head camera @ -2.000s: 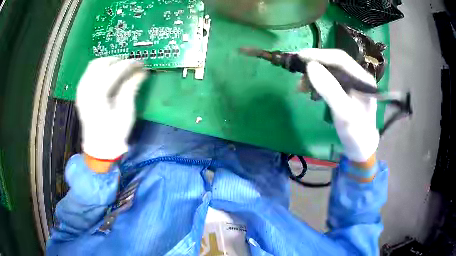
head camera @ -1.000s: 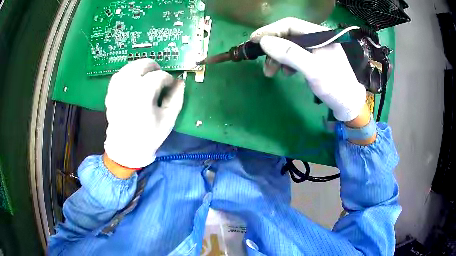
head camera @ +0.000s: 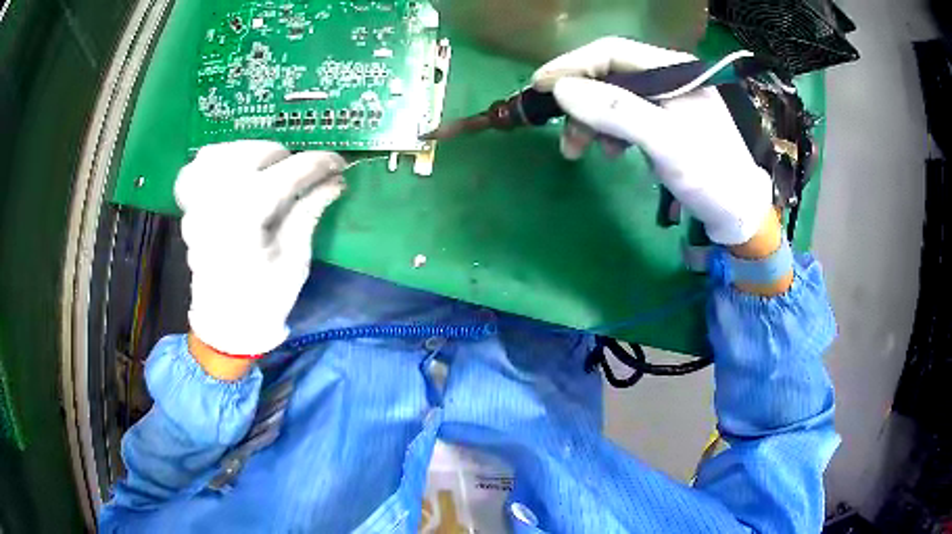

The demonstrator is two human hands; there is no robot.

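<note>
A green circuit board (head camera: 303,78) lies at the upper left of the mat, with a row of black parts near its lower edge. The pale jig (head camera: 439,92) shows along its right edge. My right hand (head camera: 663,136), in a white glove, holds the soldering iron (head camera: 538,105) with its tip pointing left, at the board's lower right corner. My left hand (head camera: 251,235), gloved, is just below the board's lower edge. It pinches a thin strand of solder wire (head camera: 365,163) that reaches right towards the corner. Contact at the tip is too small to tell.
A translucent fume hood (head camera: 585,23) stands at the top. A black grille (head camera: 788,31) is at the upper right, and a dark iron stand (head camera: 785,136) is behind my right hand. A small pale bit (head camera: 420,261) lies on the green mat (head camera: 522,229). A metal rail (head camera: 89,261) runs down the left.
My right hand has brought the iron left to the board's corner. My left hand went right over the board's lower edge, then back left and slightly down, with the wire now visible. The board has shifted slightly.
</note>
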